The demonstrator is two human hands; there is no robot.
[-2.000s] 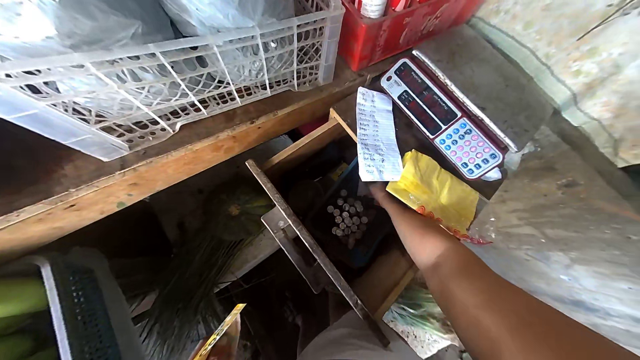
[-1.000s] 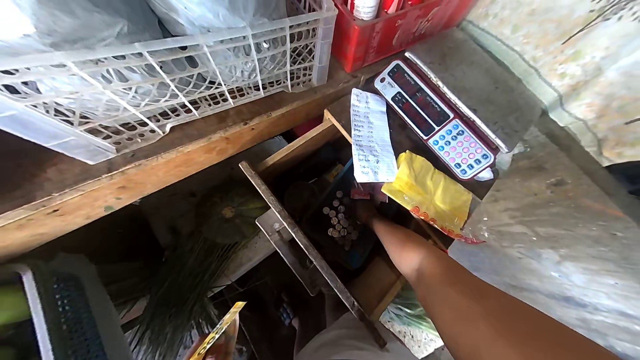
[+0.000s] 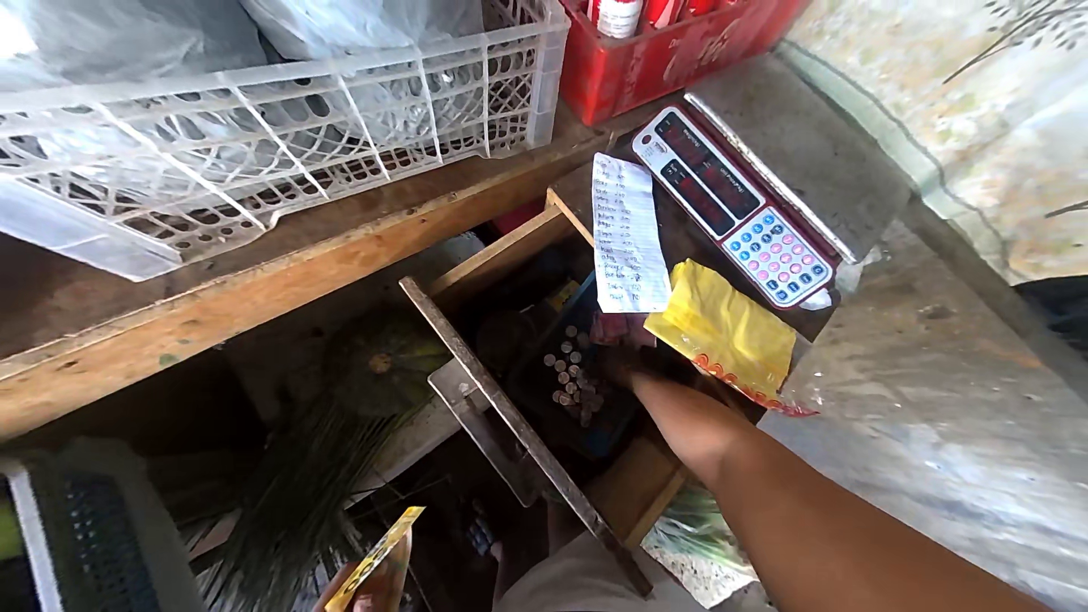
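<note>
My right hand reaches into an open wooden drawer, beside several coins in a dark tray. Reddish paper, apparently banknotes, lies at its fingers; shadow hides whether they grip it. At the bottom edge my left hand holds a yellow-edged packet, partly cut off by the frame. Over the drawer's far side lie a handwritten paper list and a crumpled yellow wrapper. A digital scale sits just behind them.
A white plastic crate with grey bags and a red crate with bottles stand on the wooden table. Below are a squash, long green stalks and a dark basket. A metal handle projects from the drawer front.
My right hand has gone deeper into the drawer, from the list's lower end to beside the coins. Reddish paper now shows there. The left hand's fingers have come into sight on the packet.
</note>
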